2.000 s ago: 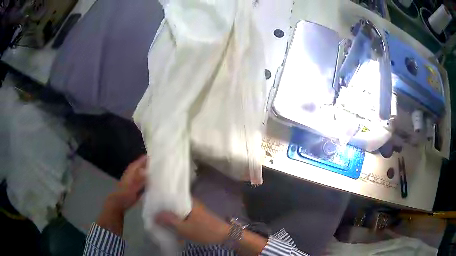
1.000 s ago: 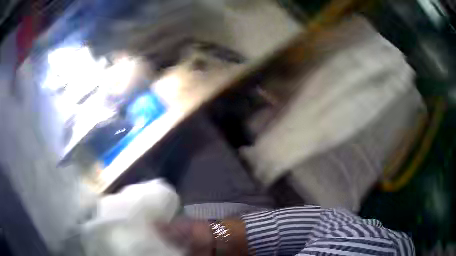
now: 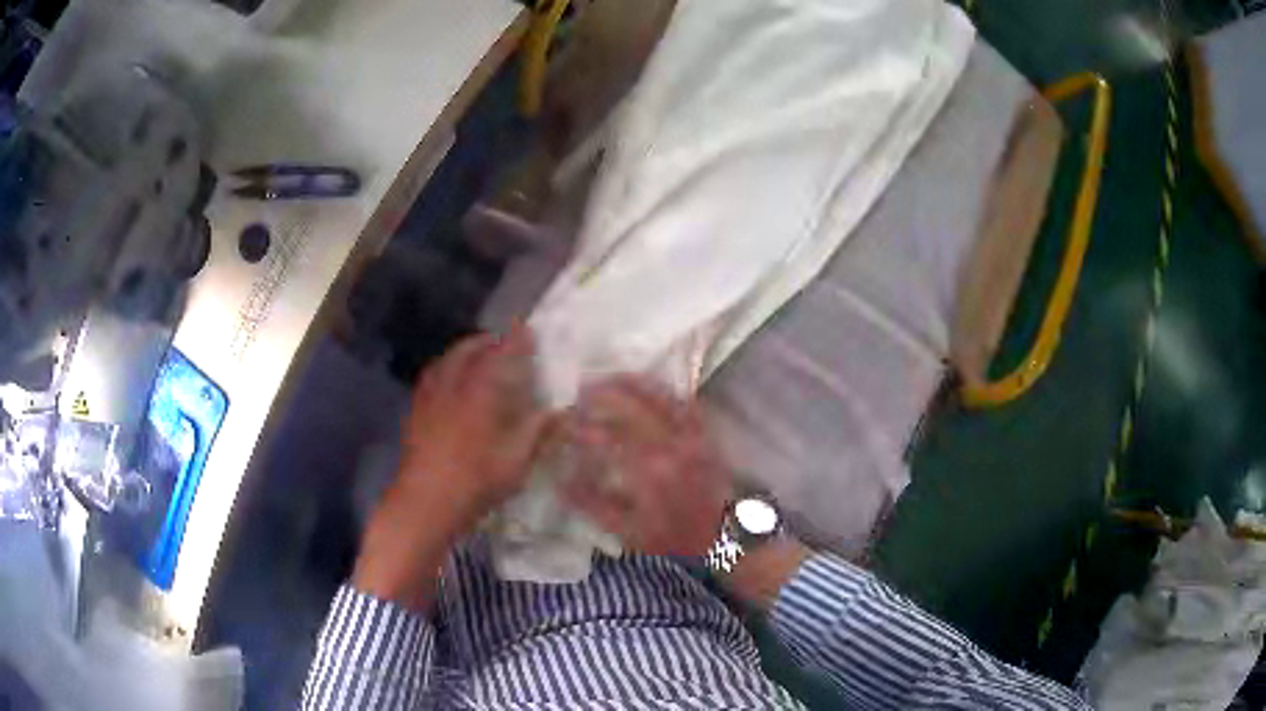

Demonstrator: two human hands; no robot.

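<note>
A long white garment piece (image 3: 778, 167) lies over a stand to the right of the machine table, its near end at my waist. My left hand (image 3: 479, 424) is at the left edge of that near end, fingers curled on the cloth. My right hand (image 3: 646, 465), with a watch on the wrist, holds the same end close beside it. Both hands are blurred and some fingertips are hidden. A bunched bit of cloth (image 3: 555, 535) shows below the hands.
The cream machine table (image 3: 417, 84) curves along the left, with dark thread snips (image 3: 299, 182), a blue plate (image 3: 181, 465) and lamp-lit metal parts. Grey-white cloth (image 3: 861, 375) lies under the piece. A yellow tube frame (image 3: 1083, 236) stands right. White cloth (image 3: 1180, 618) is heaped lower right.
The view has swung right, from the machine to the stand. The white piece now lies stretched over the stand. Both hands are together at its near end.
</note>
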